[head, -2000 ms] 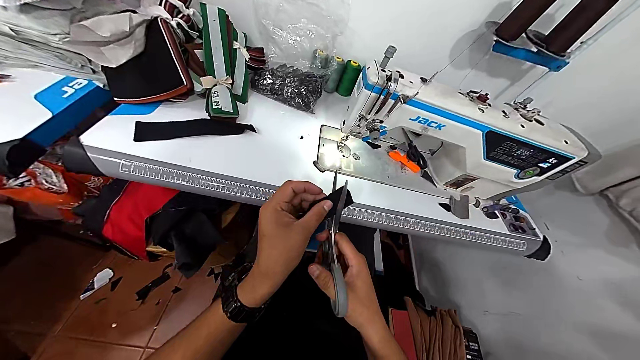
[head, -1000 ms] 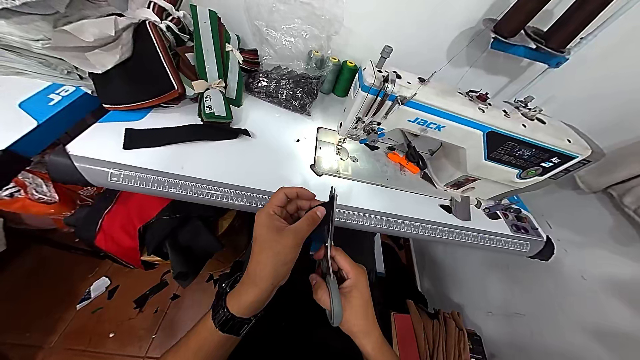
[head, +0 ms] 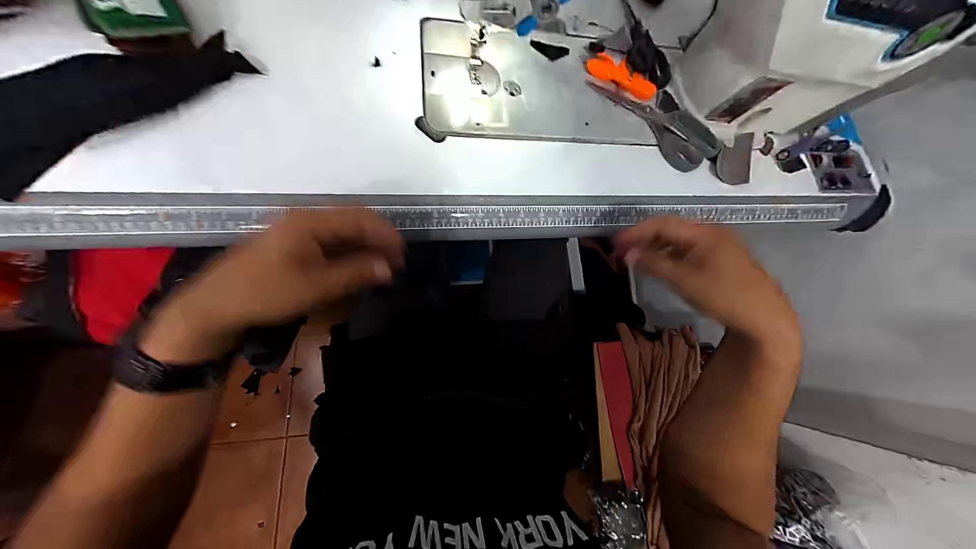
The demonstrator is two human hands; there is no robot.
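Note:
My left hand (head: 324, 255), blurred, is at the table's front edge with thumb and fingers partly curled. Farther right, my right hand (head: 690, 263) is bent in at the same edge, its fingertips near one another. Dark cloth lies behind both hands, so whether either holds a dark piece cannot be told. Grey-handled scissors (head: 679, 137) rest on the sewing machine's bed, beside an orange-handled tool (head: 621, 76). A long black fabric strip (head: 99, 99) lies on the table at the left. The needle and presser foot (head: 476, 49) stand over the metal needle plate (head: 457, 95).
A measuring tape (head: 496, 217) runs along the table's front edge. The sewing machine (head: 801, 57) takes up the right back, with a small parts box (head: 842, 171) at the right corner. Red cloth (head: 118, 290) hangs below left; brown folded cloth (head: 659, 381) is below right.
My hands, close together before, are now wide apart. The scissors have left my right hand and lie on the machine bed. The view has moved markedly closer to the table edge.

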